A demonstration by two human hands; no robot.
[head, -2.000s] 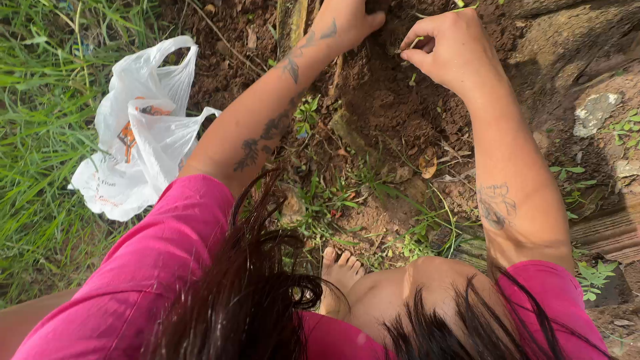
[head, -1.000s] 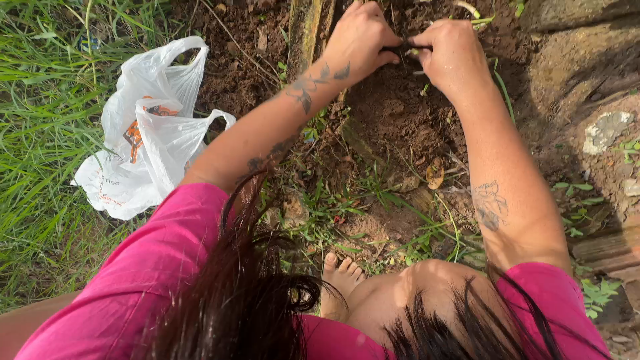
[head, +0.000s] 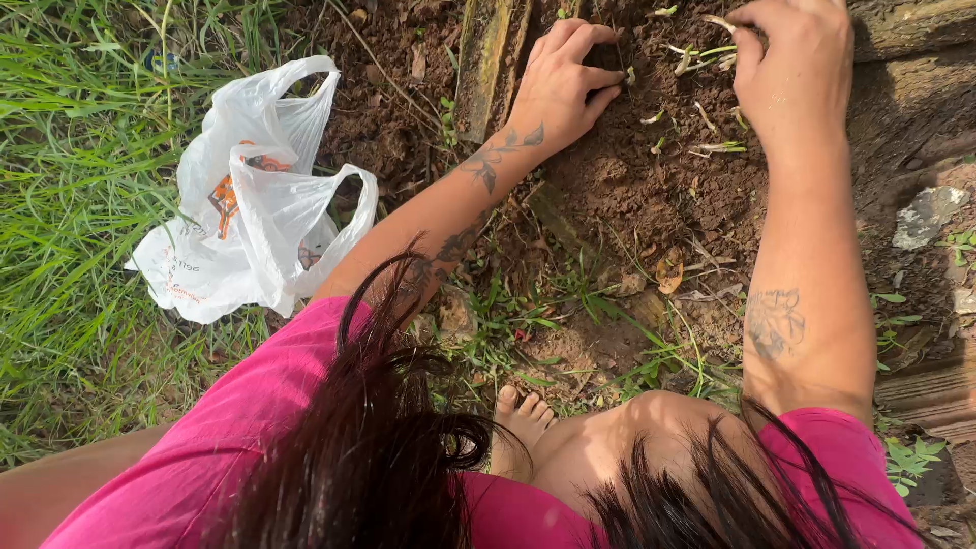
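My left hand point(head: 566, 80) rests low over the brown soil point(head: 610, 171), its fingertips beside a small pale sprout point(head: 630, 75). At the upper right, my right hand point(head: 797, 69) pinches a slender whitish bulb piece point(head: 720, 24) between thumb and finger. Just left of that hand lie several whitish pieces with green shoots point(head: 709, 59). Below them, another pale and green piece point(head: 717, 147) lies on the soil, with smaller bits scattered around it. The far part of my right hand is cut off by the frame edge.
A white plastic bag point(head: 267, 221) with orange print lies on the grass point(head: 69, 191) at the left. A weathered wooden board point(head: 484, 69) borders the soil beside my left hand. Large rocks point(head: 915, 84) and a pale stone point(head: 929, 217) are at the right. My bare foot point(head: 522, 419) is below.
My hands were close together over the soil; now they are farther apart, the right one having moved right. Several pale pieces now show between them.
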